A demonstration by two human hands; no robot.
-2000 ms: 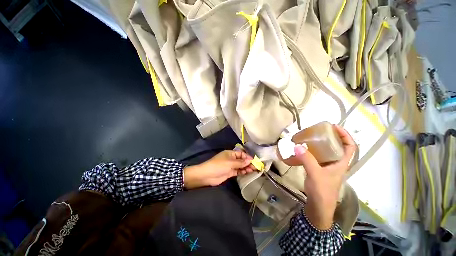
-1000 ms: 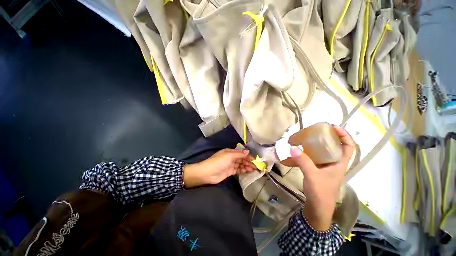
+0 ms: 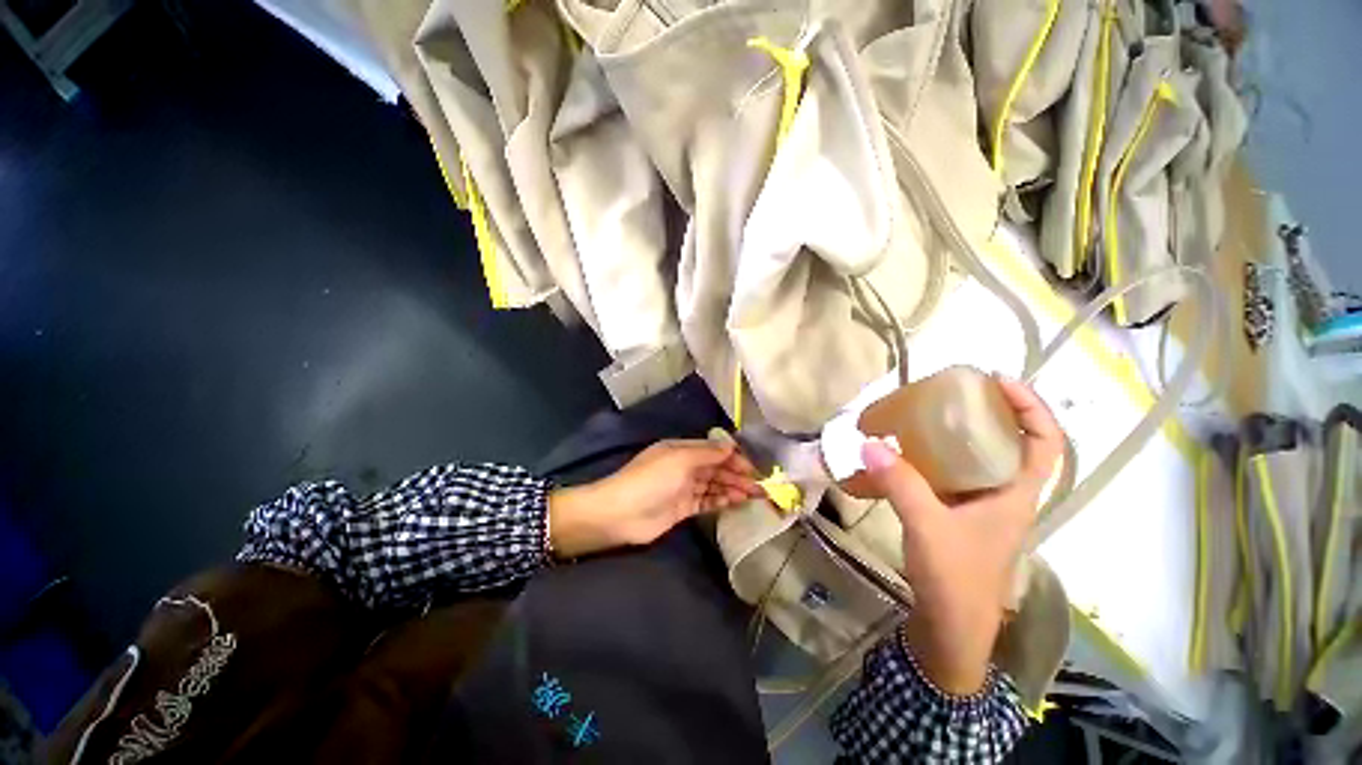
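My right hand (image 3: pixel 956 523) grips a clear squeeze bottle (image 3: pixel 956 431) of amber-brown liquid, tilted with its white cap towards my left hand. The pale spout points at a bright yellow zipper end (image 3: pixel 780 487); whether it touches cannot be told. My left hand (image 3: pixel 690 490) pinches the yellow zipper end between thumb and fingers at the mouth corner of a beige handbag (image 3: pixel 799 590). This bag lies at my lap by the table edge, partly hidden by my right hand and the bottle. A small blue-covered piece (image 3: pixel 817 596) shows on it.
More beige handbags (image 3: pixel 814 254) with yellow edging are heaped just beyond my hands. Long strap loops (image 3: pixel 1180 359) arch over the white table (image 3: pixel 1113 523) at the right. Flatter beige pieces (image 3: pixel 1282 553) stand at the far right. Dark floor (image 3: pixel 299 269) lies at the left.
The bottle's spout has stayed near the yellow end while the bottle turned slightly. The yellow end's shape has shifted in my left fingers. The heaped bags appear slightly further right in the view.
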